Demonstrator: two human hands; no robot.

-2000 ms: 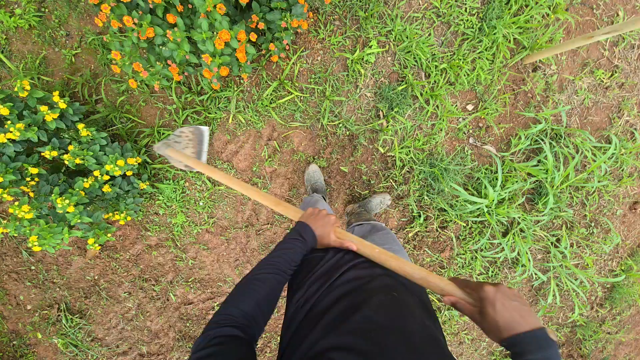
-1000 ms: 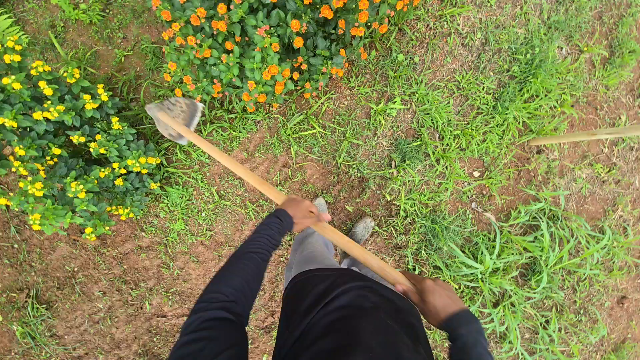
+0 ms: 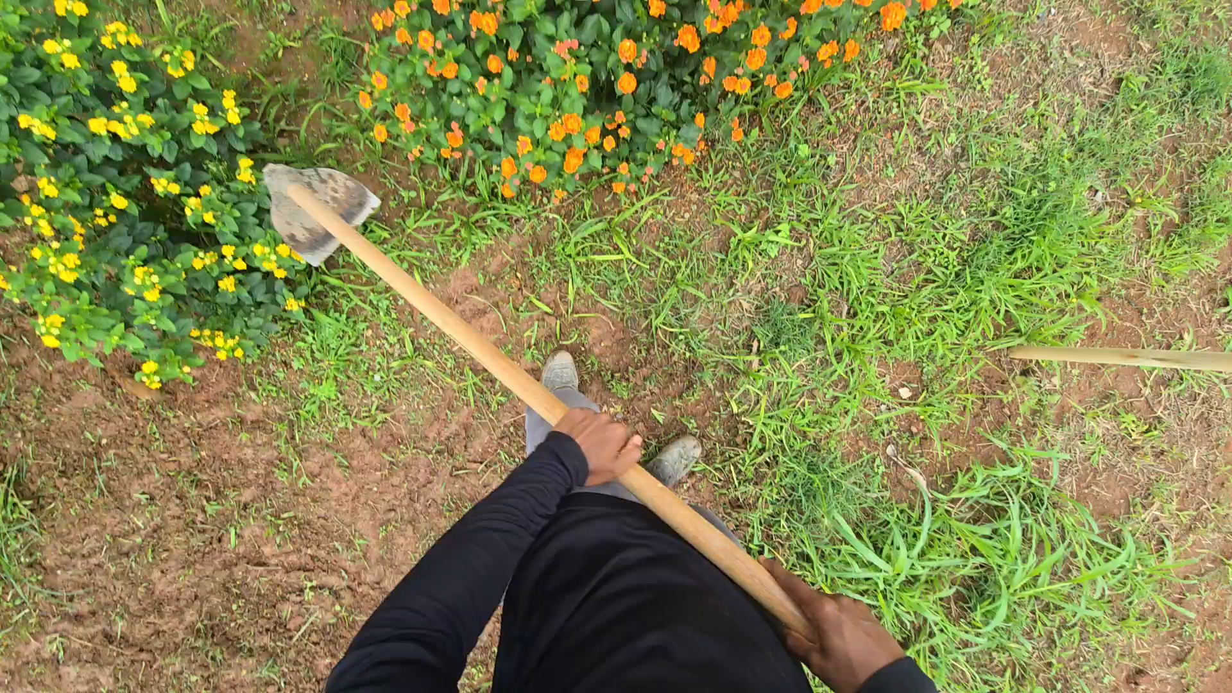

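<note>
A hoe with a long wooden handle (image 3: 462, 333) runs slantwise across my body, from upper left to lower right. Around the middle of the handle my left hand (image 3: 599, 445) is closed, just in front of my waist. My right hand (image 3: 835, 626) grips the handle near its rear end, at my right side. The hoe's soil-stained metal blade (image 3: 322, 210) is at the upper left, beside the yellow-flowered bush; whether it touches the ground cannot be told.
A yellow-flowered bush (image 3: 125, 202) stands at left and an orange-flowered bush (image 3: 587, 87) at the top. My shoes (image 3: 675, 460) are on reddish soil below the handle. Another wooden pole (image 3: 1121, 357) lies at right, near a clump of long grass (image 3: 991, 549).
Both hands have stayed on the handle. The view has shifted, bringing more of the orange-flowered bush into sight. Any travel of the hoe itself is not plain.
</note>
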